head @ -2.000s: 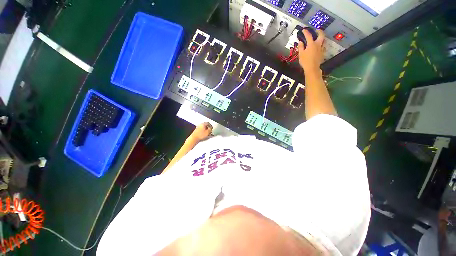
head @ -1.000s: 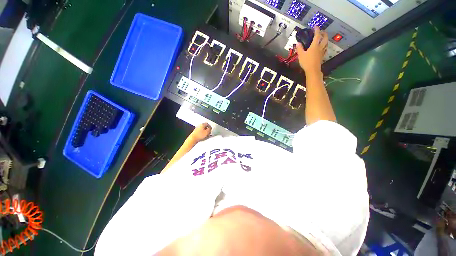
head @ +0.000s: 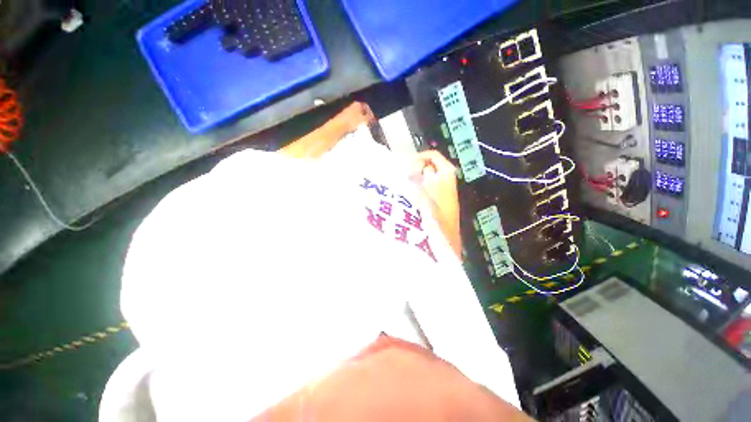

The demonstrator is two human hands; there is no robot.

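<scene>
The black test fixture panel (head: 494,140) carries a row of pale sockets (head: 519,49) and two pale green strips (head: 469,136) joined by white cords. My right hand (head: 432,169) is at the panel's near edge, by a pale plate (head: 399,132), with its fingers curled; whether it holds anything is unclear. My left hand (head: 364,117) is small and blurred beside the plate's near side, and its fingers cannot be made out. A round black object (head: 634,191) sits at a white block with red wires on the grey cabinet front.
A blue tray (head: 222,99) at the upper left holds rows of black units. Another blue tray (head: 395,49) is cut off at the top. The grey tester cabinet (head: 601,66) with lit meters stands right. A grey box-shaped unit (head: 650,338) is at the lower right.
The view has turned, so the fixture and cabinet now stand at the right. My right hand has let go of the round black object and come back to the panel's near edge.
</scene>
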